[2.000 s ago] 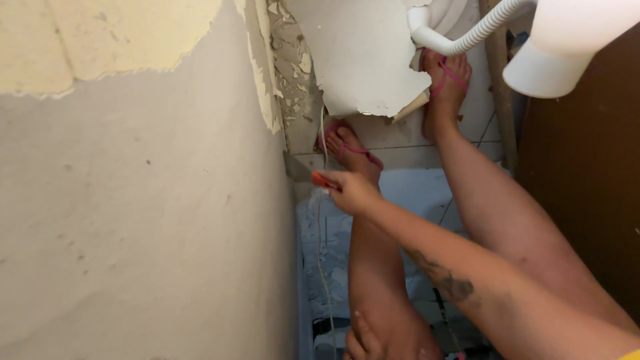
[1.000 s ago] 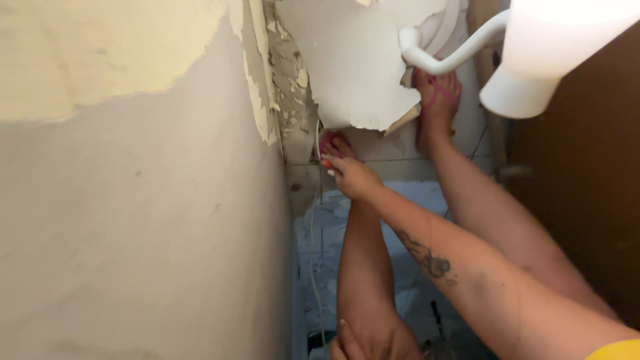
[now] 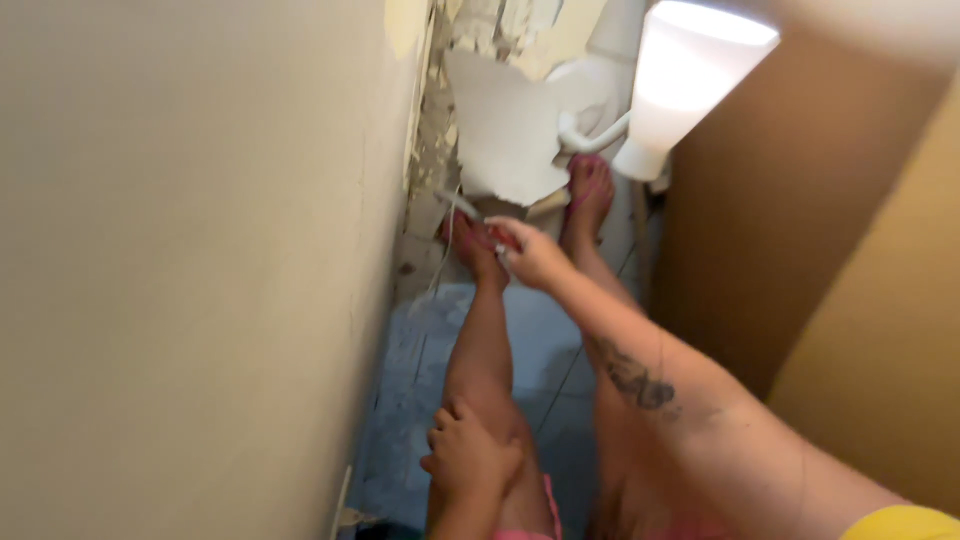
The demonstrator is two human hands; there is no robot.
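My right hand [image 3: 531, 253] is closed on the red handle of a scraper or putty knife [image 3: 504, 237], whose greyish blade points up and left over my left foot, near the foot of the wall. The exact blade type is blurred. My left hand [image 3: 471, 450] rests on my left knee, its fingers curled over the skin with no tool visible. A thin white cord [image 3: 451, 238] hangs beside the blade. Past the blade, a large torn sheet of peeled white paint or wall covering [image 3: 506, 131] hangs by the wall corner, where rough plaster [image 3: 435, 142] shows.
A lit white lamp [image 3: 679, 75] with a curved arm is at upper right. The plain wall [image 3: 225, 262] stands close on the left, a brown panel [image 3: 742, 195] on the right. My feet in pink flip-flops [image 3: 589, 180] stand on tiles; bluish sheeting or floor [image 3: 427, 337] lies below.
The scraper's blade, hidden a second ago, shows now, clear of the wall corner. My left hand stays on my knee. The view has shifted, bringing more of the brown panel in.
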